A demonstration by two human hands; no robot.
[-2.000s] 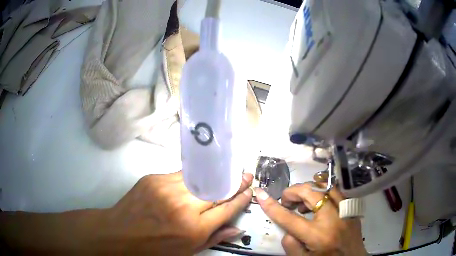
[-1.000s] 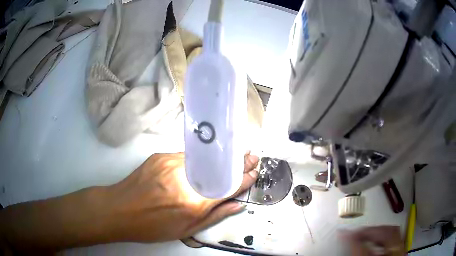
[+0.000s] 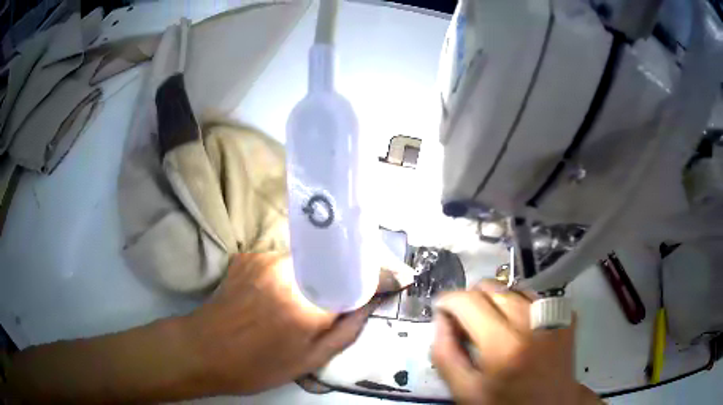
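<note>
The beige garment piece [image 3: 186,229], with a dark brown band [image 3: 175,115], lies in folds beyond and left of my left hand [image 3: 277,324]. My left fingertips reach the left edge of the shiny needle plate [image 3: 436,277]; the white lamp paddle [image 3: 329,190] hides part of the hand. Something pale shows by those fingertips, but I cannot tell if it is held. My right hand [image 3: 503,340] is slightly blurred, with bent fingers at the plate's lower right, below the sewing machine head [image 3: 523,119]. What is in it is not visible.
A white ribbed knob [image 3: 551,312] is beside my right hand. A dark red handle [image 3: 622,289] and a yellow-handled tool [image 3: 658,344] lie at the right. Grey-beige pieces [image 3: 59,111] are heaped at the far left. A small square opening or fitting [image 3: 403,151] shows beyond the lamp.
The garment's brown band has moved left and down, exposing the square fitting. My right hand has come back from the lower right to the needle plate, and the small round disc is out of sight.
</note>
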